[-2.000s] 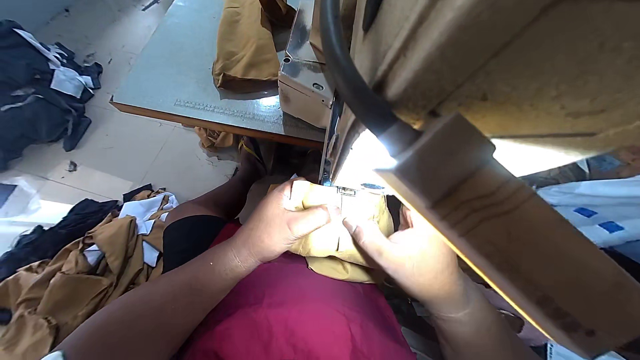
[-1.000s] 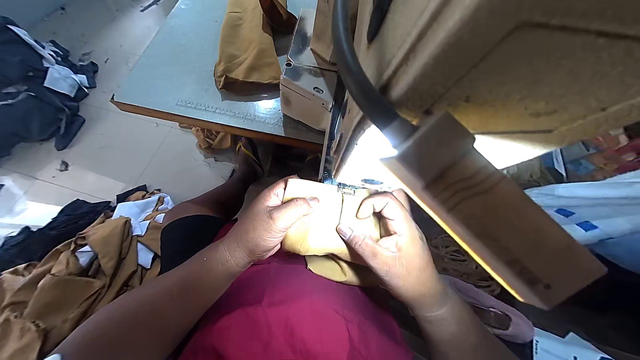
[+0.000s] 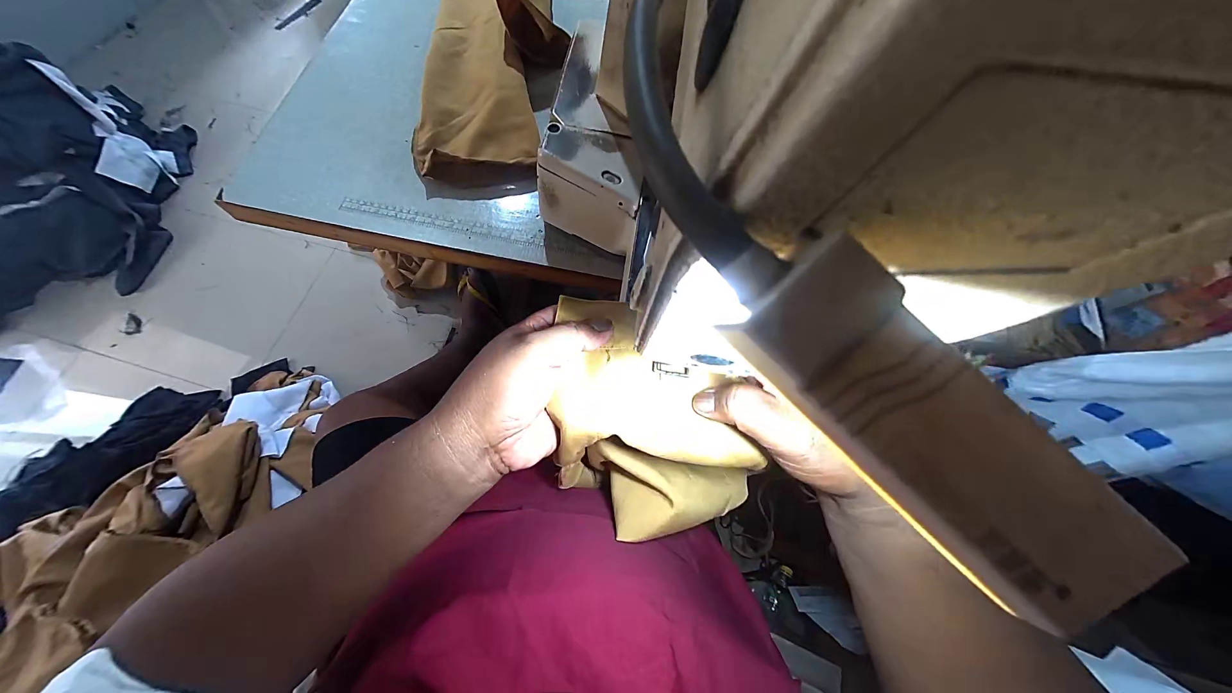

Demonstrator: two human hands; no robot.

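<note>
A piece of tan cloth (image 3: 679, 486) lies at the working end of a sewing machine (image 3: 587, 183), its upper part brightly lit, with a loose fold hanging over my lap. My left hand (image 3: 525, 385) grips the cloth's left edge, thumb on top. On the right, my right hand (image 3: 780, 433) holds the other side, its thumb on the cloth and the fingers hidden beneath. A lamp with a beige housing (image 3: 953, 433) and a thick black cable (image 3: 674, 144) hangs above my right hand. Glare and the machine hide the needle area.
Left of the machine is a grey table (image 3: 327, 144) with a printed ruler and tan cloth (image 3: 476, 96) on it. Dark garments (image 3: 58, 183) and a heap of tan and white cloth (image 3: 125, 549) lie at the left. White cloth with blue squares (image 3: 1126, 414) is at the right.
My hands have moved apart, and the right thumb and fingers that pinched the cloth near its middle are now at its right side. The cloth is spread flatter beneath the light.
</note>
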